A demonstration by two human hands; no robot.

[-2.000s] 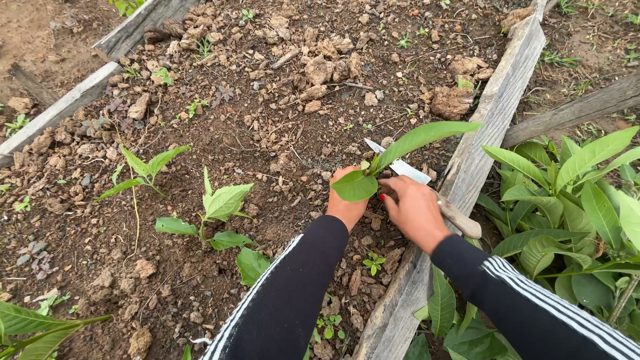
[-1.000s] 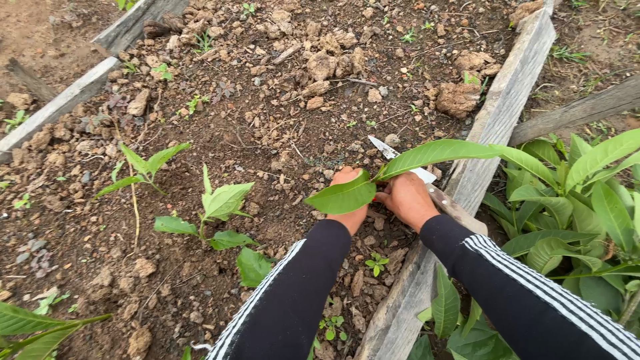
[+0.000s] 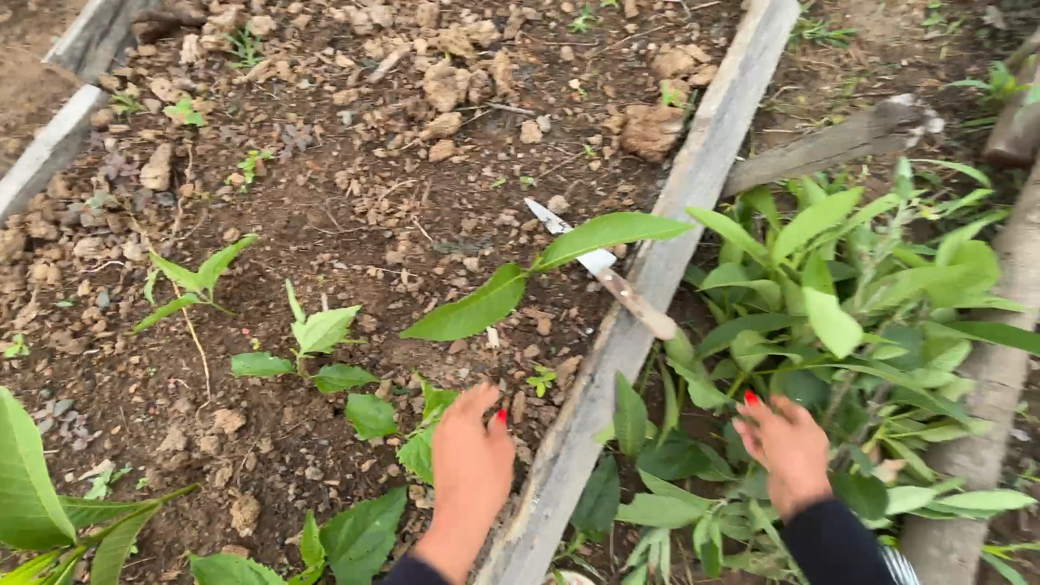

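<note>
My left hand [image 3: 473, 467] hovers over the soil beside a low green plant [image 3: 418, 443], its fingers apart and nothing held. To the right of the board, my right hand [image 3: 784, 447] is above a heap of leafy green cuttings [image 3: 845, 284], also holding nothing. A small plant with two long leaves [image 3: 479, 305] stands in the soil ahead of my hands. Behind it a knife [image 3: 621, 292] with a wooden handle lies with its blade on the soil and its handle across the board. Whether the plant's stem enters the soil is hidden by its leaves.
A weathered wooden board [image 3: 601, 390] edges the bed on the right, and another board [image 3: 53, 146] lies at the upper left. Small seedlings [image 3: 317, 333] grow on the left. A thick log [image 3: 967, 406] borders the cuttings. Clods [image 3: 650, 130] dot the soil.
Both hands have let go at the base of the two-leaved plant and drawn back toward me. The right hand has moved right, over the cuttings. The knife remains by the plant.
</note>
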